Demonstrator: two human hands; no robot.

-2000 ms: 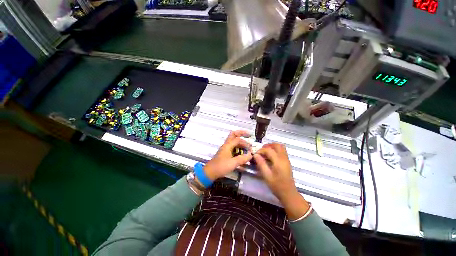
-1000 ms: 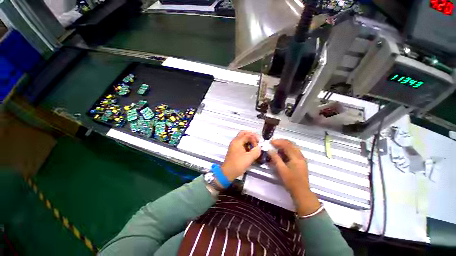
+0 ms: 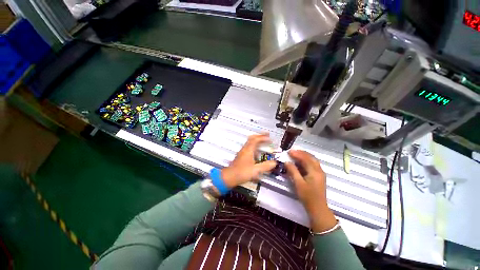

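My left hand [image 3: 248, 162], with a blue band and a watch at the wrist, is at the machine with its fingers curved around a small circuit board [image 3: 267, 157] showing yellow and dark parts. My right hand [image 3: 308, 176] pinches a tiny white part [image 3: 284, 156] beside the board. The soldering iron head [image 3: 289, 138] stands directly above the fingertips. Its tip and the point where board and white part meet are too small and blurred to tell. A dark jig block [image 3: 279, 168] shows partly under the fingers.
A black tray [image 3: 184, 84] with heaped green boards [image 3: 159, 114] lies at left. The grooved aluminium plate [image 3: 231, 118] is under the hands. A metal hood [image 3: 289, 34] and counter display [image 3: 434, 97] are above. Black cables [image 3: 390, 205] and loose white parts [image 3: 419, 180] are at right.
The counter has gone from 11343 to 11344. My left fingers have spread wider, showing the board's yellow parts. The whole view has shifted slightly.
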